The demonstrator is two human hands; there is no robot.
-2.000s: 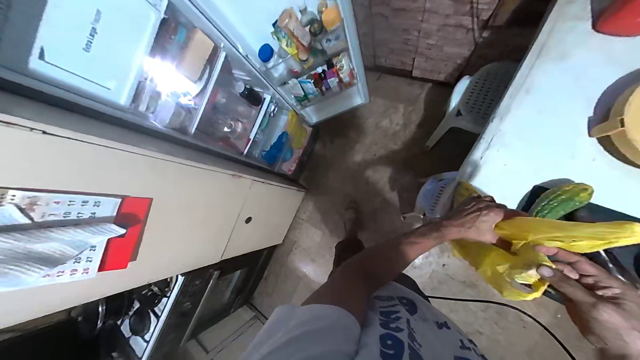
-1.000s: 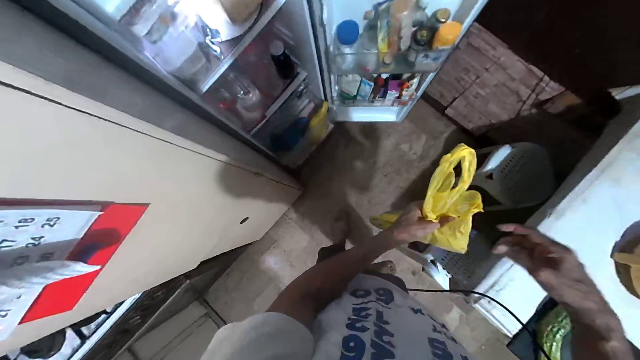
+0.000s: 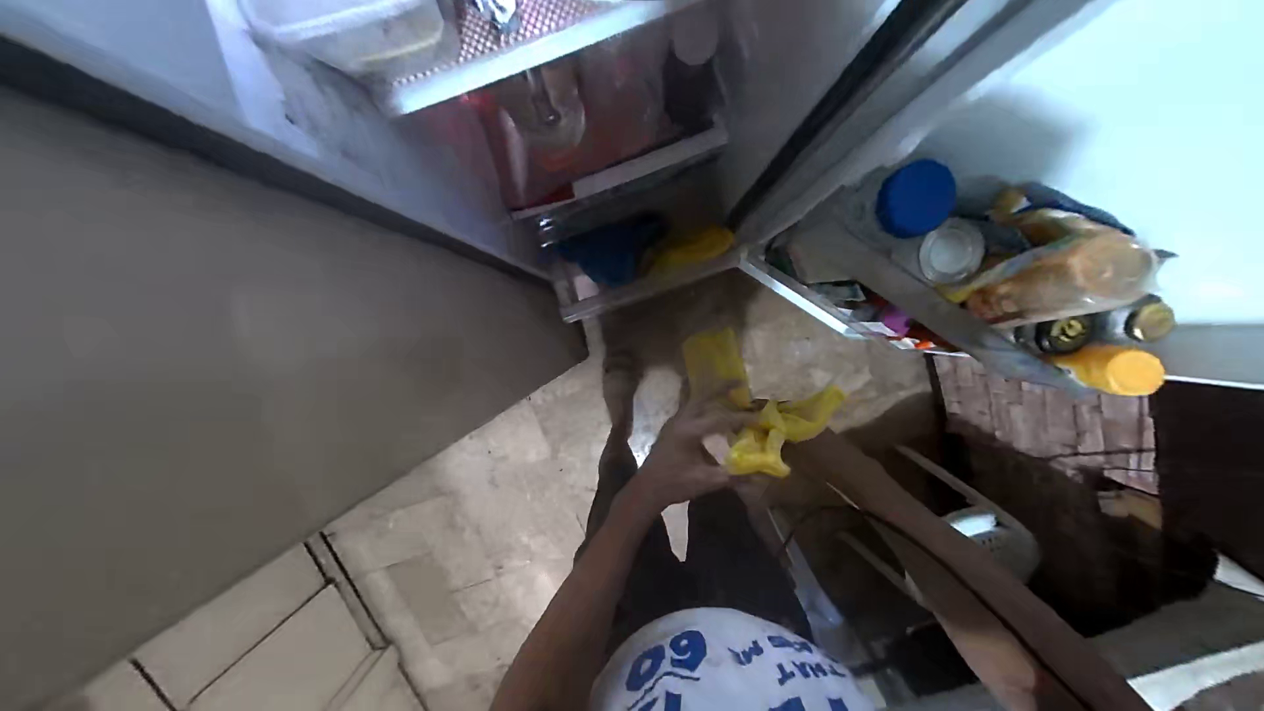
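Note:
A yellow plastic bag (image 3: pixel 780 427) hangs in front of my body, bunched up between my hands, with a flatter yellow part stretching toward the floor. My left hand (image 3: pixel 691 444) grips it from the left, fingers bent around the gathered plastic. On the other side my right hand (image 3: pixel 795 454) is at the bag too, largely hidden behind the yellow folds, so its fingers do not show well. Beyond both hands stands the open refrigerator, with a blue bag (image 3: pixel 612 252) and a yellow item (image 3: pixel 691 249) in its clear bottom drawer.
The refrigerator door (image 3: pixel 1106 99) stands open at the right, its shelf holding a blue-capped container (image 3: pixel 916 197), an orange-capped bottle (image 3: pixel 1126 370) and packets. A clear container (image 3: pixel 355 35) sits on an inner shelf. A pale cabinet side (image 3: pixel 247 346) borders the left. Chair-like plastic furniture (image 3: pixel 987 543) is low at the right.
The view has swung toward the refrigerator, away from the white table. My right hand, apart from the bag a second ago, is now back at it beside my left hand.

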